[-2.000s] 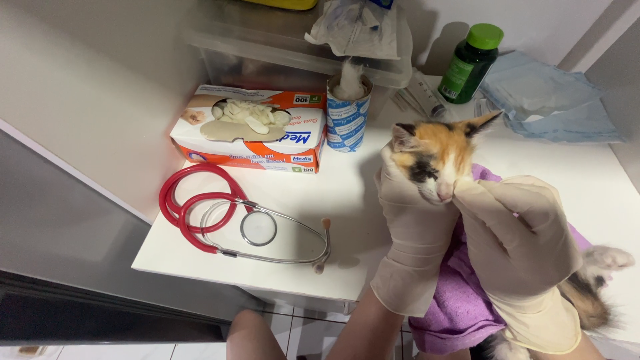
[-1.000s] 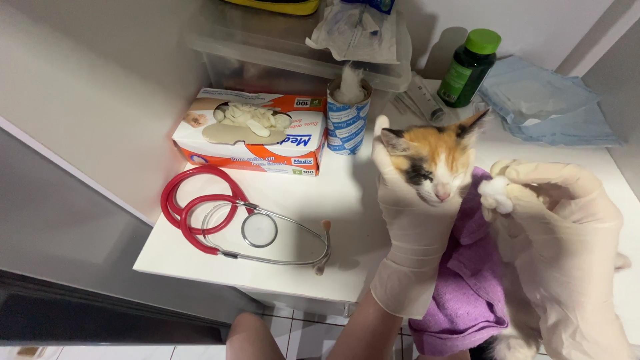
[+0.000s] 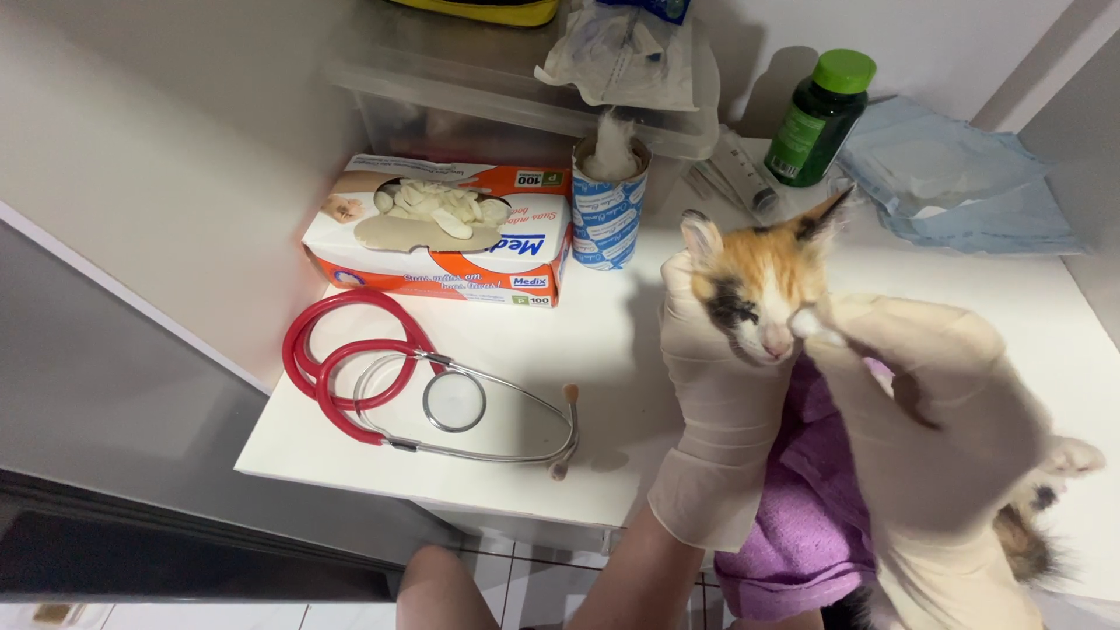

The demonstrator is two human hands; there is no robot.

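A calico kitten [image 3: 770, 271] lies at the right of the white table, its body partly wrapped in a purple towel [image 3: 796, 516]. My left hand [image 3: 722, 376], in a pale latex glove, holds the kitten's head from below and behind. With thumb and fingers, my gloved right hand [image 3: 936, 411] pinches a white cotton ball [image 3: 807, 324] against the kitten's face, beside the nose, near the eye on that side. That eye is hidden; the other has dark fur around it and looks closed. The kitten's paw and dark fur show beyond my right hand.
A red stethoscope [image 3: 455, 402] lies at the table's front left, below a Medix glove box [image 3: 437, 232]. Behind stand a blue-and-white roll with cotton [image 3: 605, 219], a clear plastic bin [image 3: 455, 109] and a green-capped bottle [image 3: 818, 118]. Syringes [image 3: 739, 179] and blue pads [image 3: 954, 179] lie nearby.
One second ago my right hand held the cotton away from the face, to the right; now the cotton touches the face. My left hand has stayed on the head.
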